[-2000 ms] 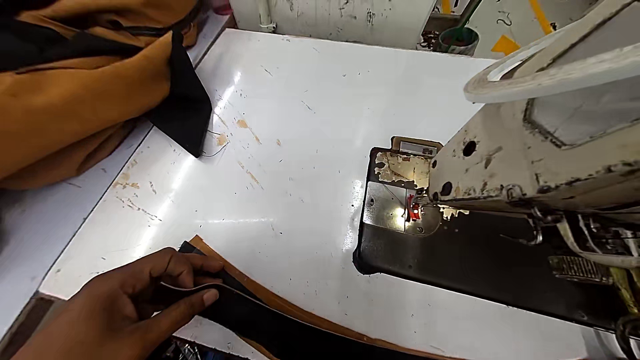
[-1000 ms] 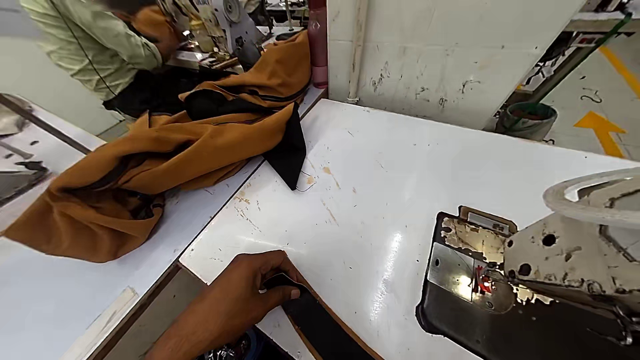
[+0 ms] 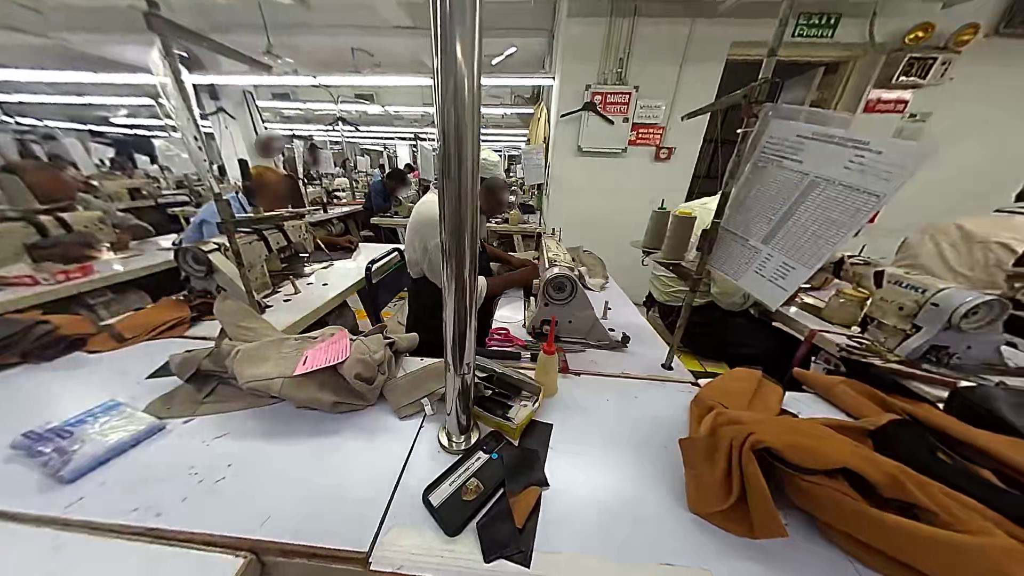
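Neither of my hands shows in the head view. On the white table stands a chrome pole (image 3: 458, 240). By its foot lie a phone in a black case (image 3: 465, 485) and black fabric pieces (image 3: 524, 476), one with a small brown patch. Brown and black fabric (image 3: 744, 456) is heaped at the right. Left of the pole rests a grey-beige garment (image 3: 280, 368) with a pink tag (image 3: 323, 353). A clear plastic packet (image 3: 88, 438) lies at the far left. Behind the pole's foot are an open box (image 3: 508, 400) and a small bottle with a red nozzle (image 3: 548, 364).
Across the table a co-worker (image 3: 424, 232) in a white shirt bends at a sewing machine (image 3: 560, 292), with pink-handled scissors (image 3: 506, 338) beside it. Thread cones (image 3: 678, 236) and a hanging printed sheet (image 3: 808, 208) stand at the right. More people work at machines behind.
The view has swung up and away from the sewing machine bed. The hand that held the black and brown strip in the earlier frames is out of view.
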